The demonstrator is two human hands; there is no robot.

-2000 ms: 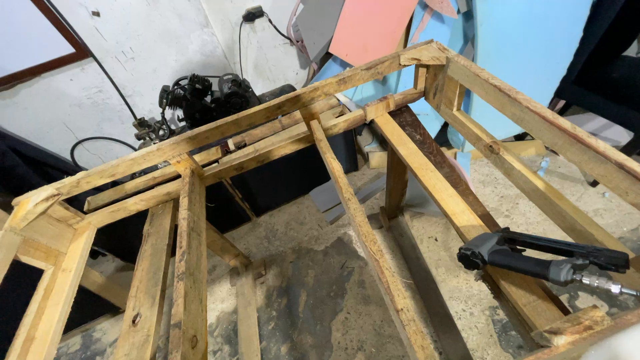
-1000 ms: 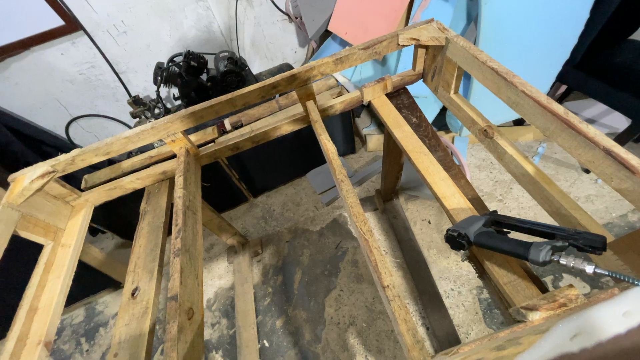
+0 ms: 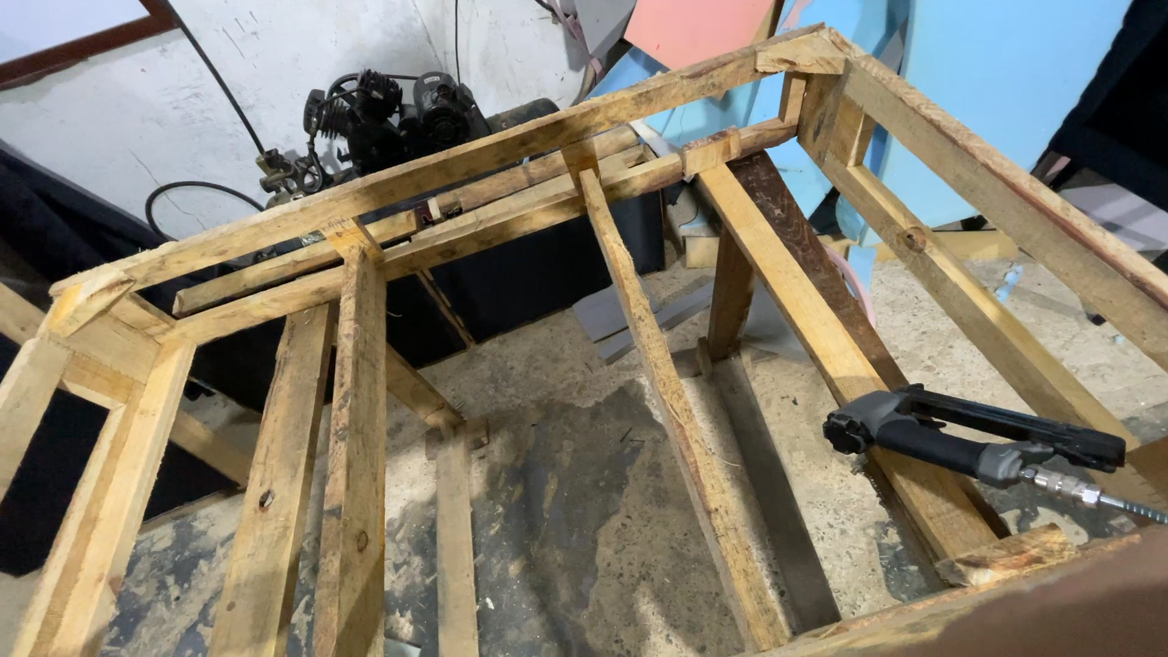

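Neither my left hand nor my right hand can be made out. A frame of rough wooden slats (image 3: 438,182) fills the view, with long rails and several crosspieces. On a wide slat at the right rests a black and grey pneumatic stapler or nailer (image 3: 972,438); its air hose fitting (image 3: 1063,485) points to the right edge. No hand is seen on the tool. Near it, a short wood block (image 3: 1008,555) lies at the near rail (image 3: 876,630). A blurred brown surface (image 3: 1086,602) covers the lower right corner; what it is cannot be told.
Behind the frame stands an air compressor (image 3: 401,119) by the white wall (image 3: 91,128). Blue foam sheets (image 3: 1004,100) and a pink sheet (image 3: 698,41) lean at the back. Below are a stained concrete floor (image 3: 566,474) and grey scraps (image 3: 639,315).
The blurred surface at the lower right looked pale a second ago and looks brown now. The view has shifted slightly.
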